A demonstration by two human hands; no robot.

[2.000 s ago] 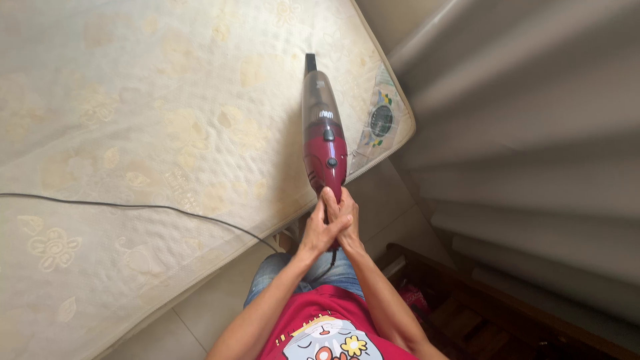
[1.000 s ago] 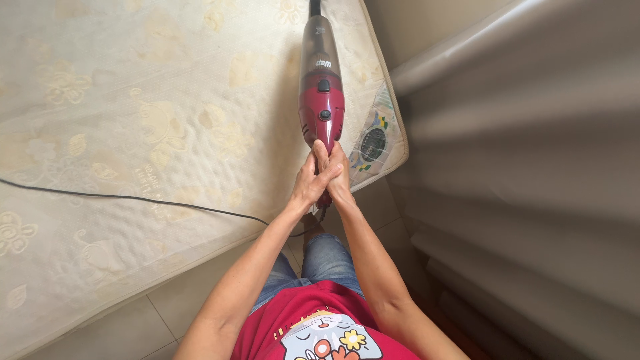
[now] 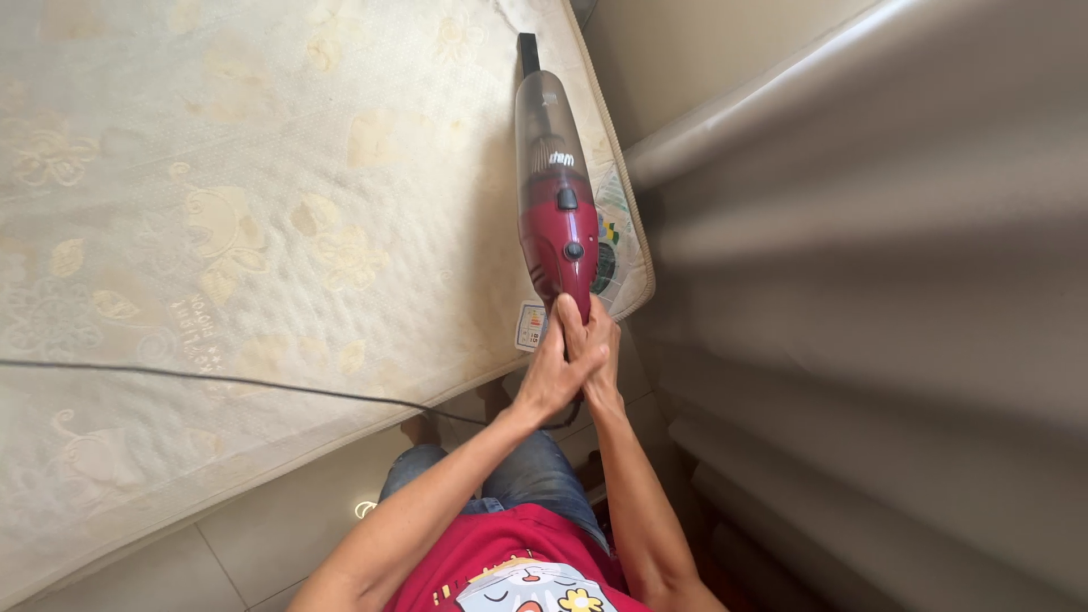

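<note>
A red Wap handheld vacuum cleaner [image 3: 557, 221] with a clear smoky dust container lies lengthwise over the corner of a patterned mattress [image 3: 340, 212]. Its black crevice nozzle [image 3: 529, 53] points away from me, toward the mattress's far side. Both of my hands are wrapped around the handle, which they mostly hide: my left hand [image 3: 557, 365] comes from the left and my right hand [image 3: 602, 357] from the right, with fingers overlapping. A black power cord [image 3: 255, 382] runs from below the handle leftward across the mattress. A tag with printing [image 3: 529, 326] shows beside the handle.
A grey-brown curtain [image 3: 850, 255] hangs in folds close to the right of the mattress corner. A beige wall [image 3: 671, 68] rises behind it. Pale floor tiles [image 3: 255, 535] lie below the mattress edge, and my legs in denim [image 3: 535, 476] stand near that edge.
The vacuum cleaner reached farther forward one second ago, with its nozzle cut off by the top edge; it has come back toward me. Both hands have kept their hold on the handle.
</note>
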